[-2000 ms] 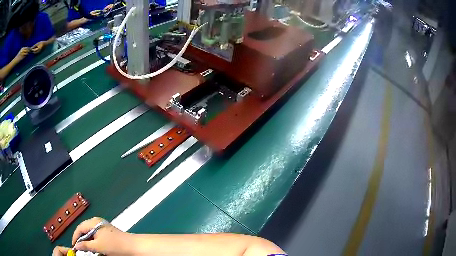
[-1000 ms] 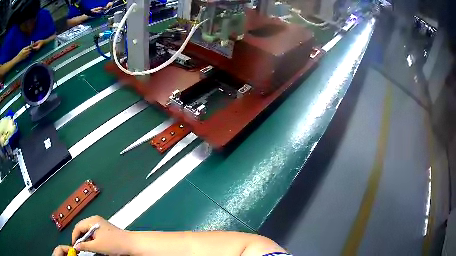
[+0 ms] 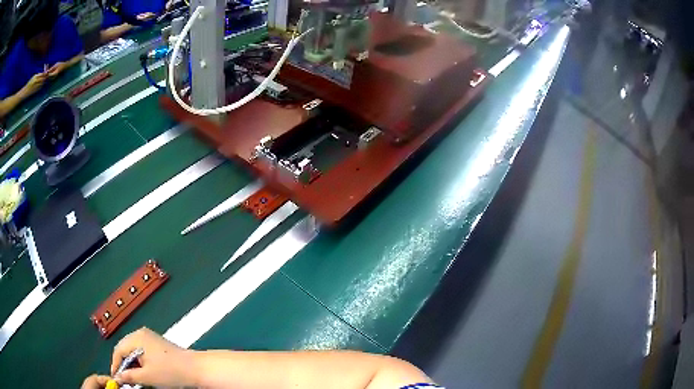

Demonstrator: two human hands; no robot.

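My right hand (image 3: 156, 359) is at the bottom left edge, its fingers closed on a thin silvery part strip (image 3: 132, 360) that slants up between them. My left hand (image 3: 94, 381) is mostly cut off by the bottom edge. A yellow finger cot (image 3: 113, 384) shows on one digit, at the strip's lower end; its grip is not clear. A red-brown fixture (image 3: 131, 297) with a row of four small bright seats lies on the green belt just beyond my hands. Another fixture (image 3: 264, 202) is partly under the machine, between two pale guide blades (image 3: 259, 237).
A large red-brown machine base (image 3: 358, 181) with a boxy housing stands ahead. At left are a flat black box (image 3: 67, 237) and a round black fan-like head (image 3: 55, 131). A person in blue (image 3: 38, 64) sits across the belt. A grey aisle runs at right.
Both fixtures have moved up and right along the belt, the farther one deeper under the machine. The strip's tip has shifted slightly down and left; my hands stay in nearly the same place.
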